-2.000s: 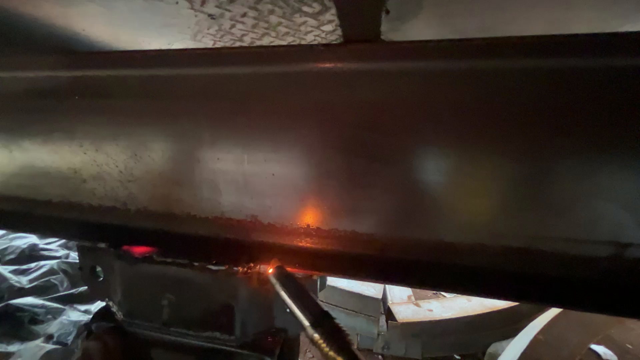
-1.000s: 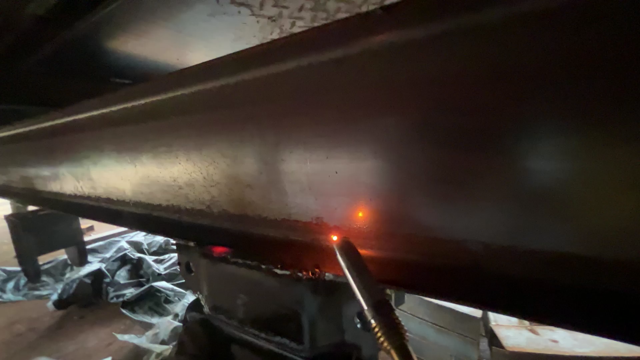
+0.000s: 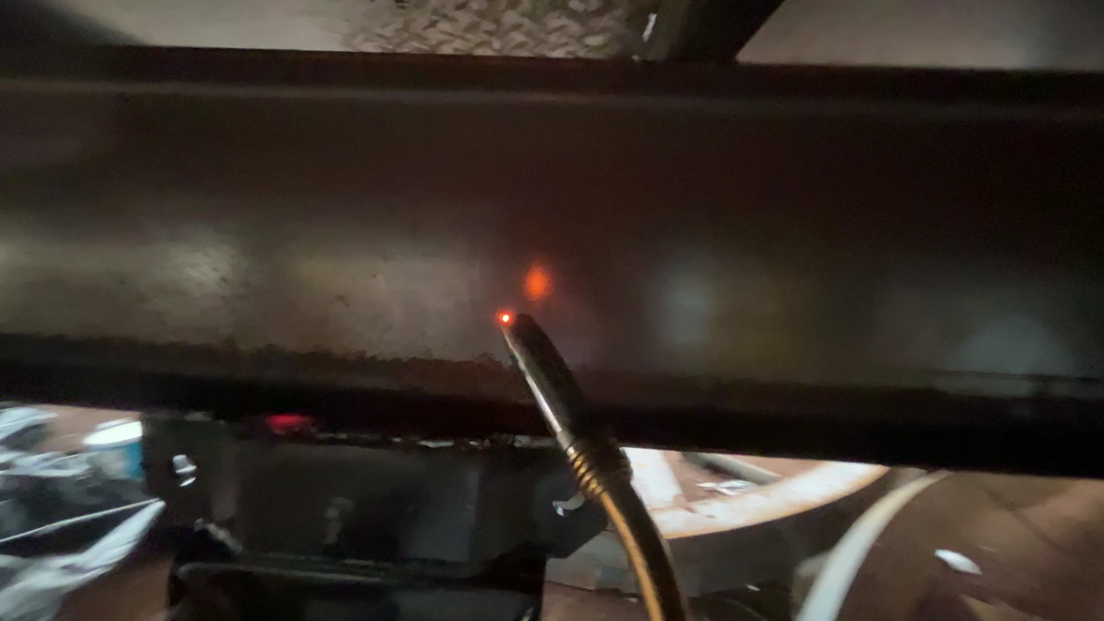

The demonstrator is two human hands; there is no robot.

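A MIG welding torch [image 3: 552,397] with a curved brass-coloured neck rises from the lower edge of the head view. At its tip the wire end [image 3: 505,318] glows orange in front of a dark steel beam [image 3: 414,190], which crosses the whole view. An orange spot on the beam just above looks like a reflection of the glow. Below the beam is a dark steel bracket [image 3: 371,492], with a red-hot patch [image 3: 289,423] near its upper left edge. Neither of my hands shows; the torch's handle is outside the picture.
Diamond-pattern metal plate [image 3: 517,26] lies above the beam, beside a dark crosspiece. Crumpled clear plastic sheeting [image 3: 78,543] is at the lower left, near a blue and white container [image 3: 116,444]. At the lower right are a curved pale metal piece [image 3: 759,504] and a pale strip [image 3: 854,552].
The torch tip has moved up from the joint under the beam to in front of the beam's face. The sparks seen at the joint earlier are gone. The view has tilted and back.
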